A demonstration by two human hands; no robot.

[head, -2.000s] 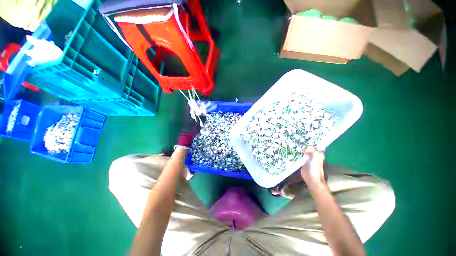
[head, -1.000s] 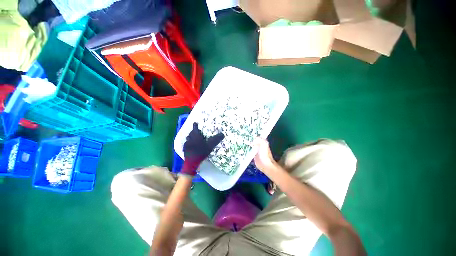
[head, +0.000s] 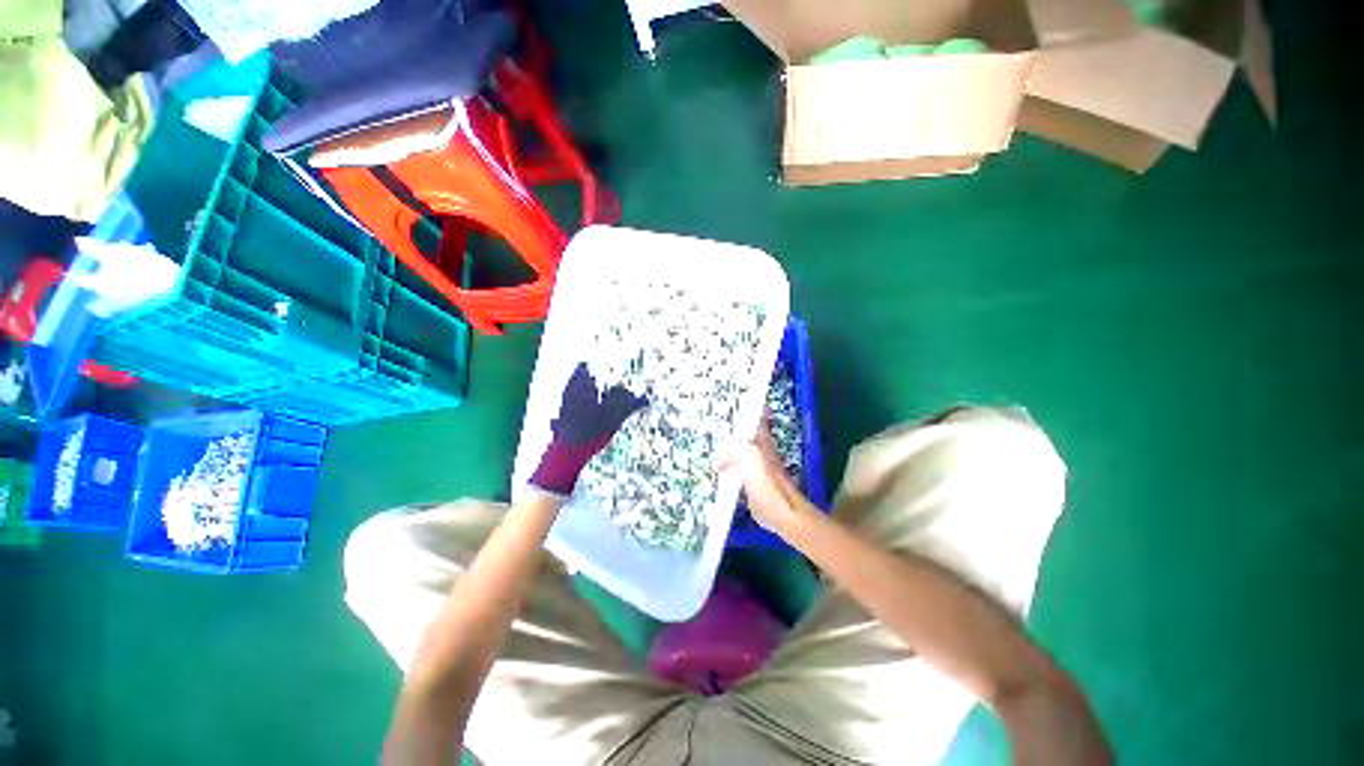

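Note:
The white parts tray (head: 613,560) lies above the blue parts bin (head: 809,404) between my knees. Small white-and-green components (head: 681,352) are spread over the tray. My left hand (head: 590,424), in a dark glove with a maroon cuff, is inside the tray over the parts, fingers spread; whether anything is under the palm is hidden. My bare right hand (head: 766,476) grips the tray's right rim. The tray covers most of the bin; parts show in the bin along its right side.
A red plastic stool (head: 516,217) with a dark cushion stands ahead. Teal turnover crates (head: 284,322) and smaller blue bins of parts (head: 277,494) are at the left. Cardboard cartons (head: 898,112) stand at the top right. A pink-purple low stool (head: 718,641) is under me.
The tray came left from the right side over the bin and turned more upright in view. My left hand left the bin, where it had a bunch of parts, and entered the tray.

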